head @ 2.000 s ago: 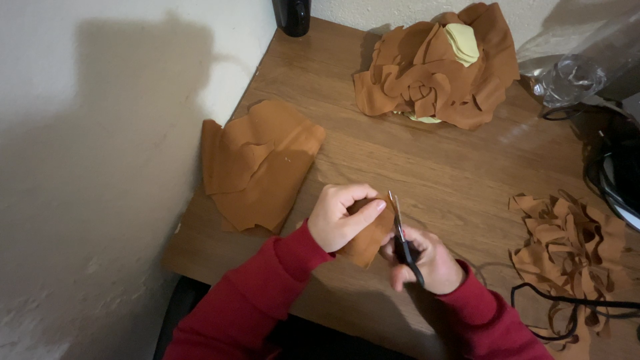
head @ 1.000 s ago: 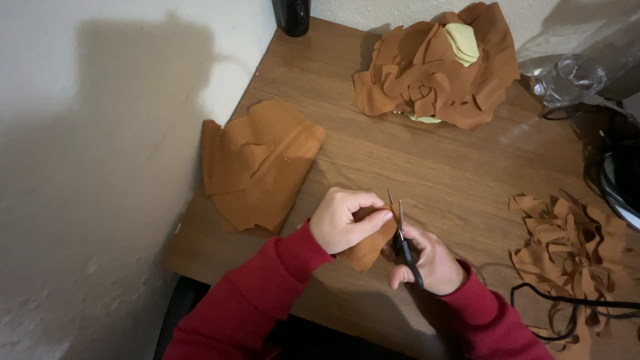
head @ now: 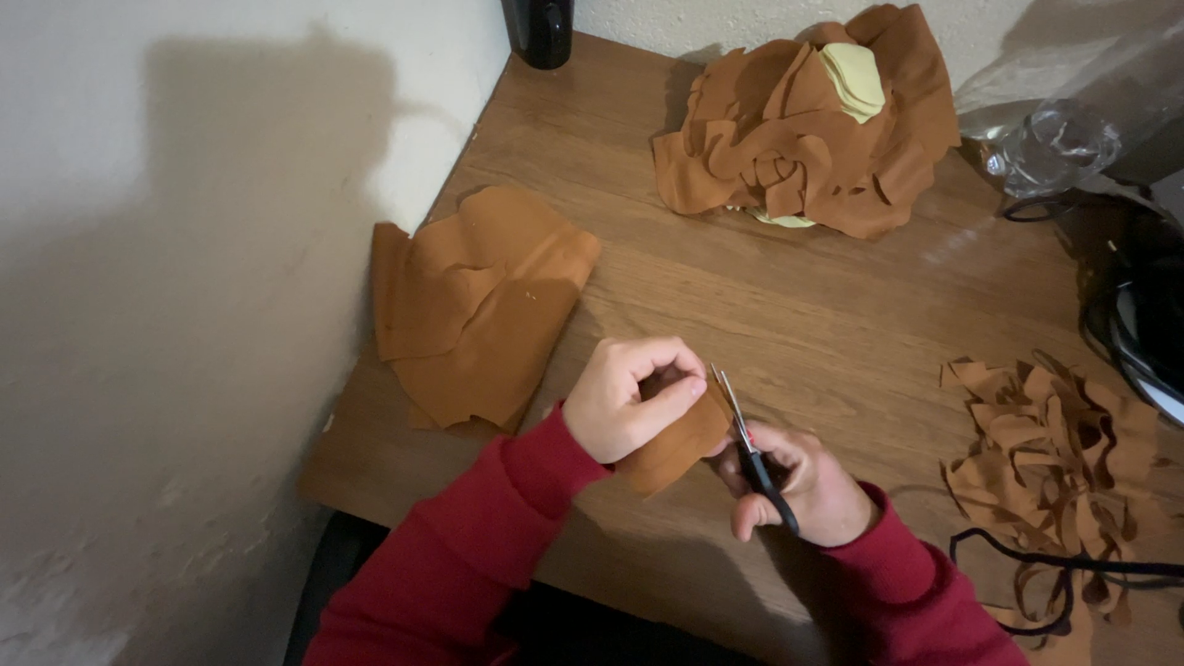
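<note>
My left hand point(head: 638, 398) pinches a small piece of brown fabric or soft leather point(head: 680, 439) near its upper edge, and the piece hangs below the fingers. In my right hand point(head: 800, 486) is a pair of scissors with black handles point(head: 760, 476), fingers through the loops. Their blades point(head: 731, 398) point up and away, slightly parted, along the right edge of the piece. Whether material lies between the blades is hard to tell. Left of my hands a larger folded brown sheet point(head: 499, 305) lies on the wooden table point(head: 629, 296).
A heap of cut brown pieces point(head: 768, 139) with pale yellow pieces point(head: 853, 79) lies at the back. Narrow brown scraps point(head: 1045, 444) and a black cord point(head: 1064, 560) are at the right. A clear glass or plastic object point(head: 1059, 143) and a black container point(head: 541, 32) stand near the wall.
The scissor blades, apart one second ago, are now closer together. The piece in my left hand has turned a little. The folded sheet and the heaps have not moved.
</note>
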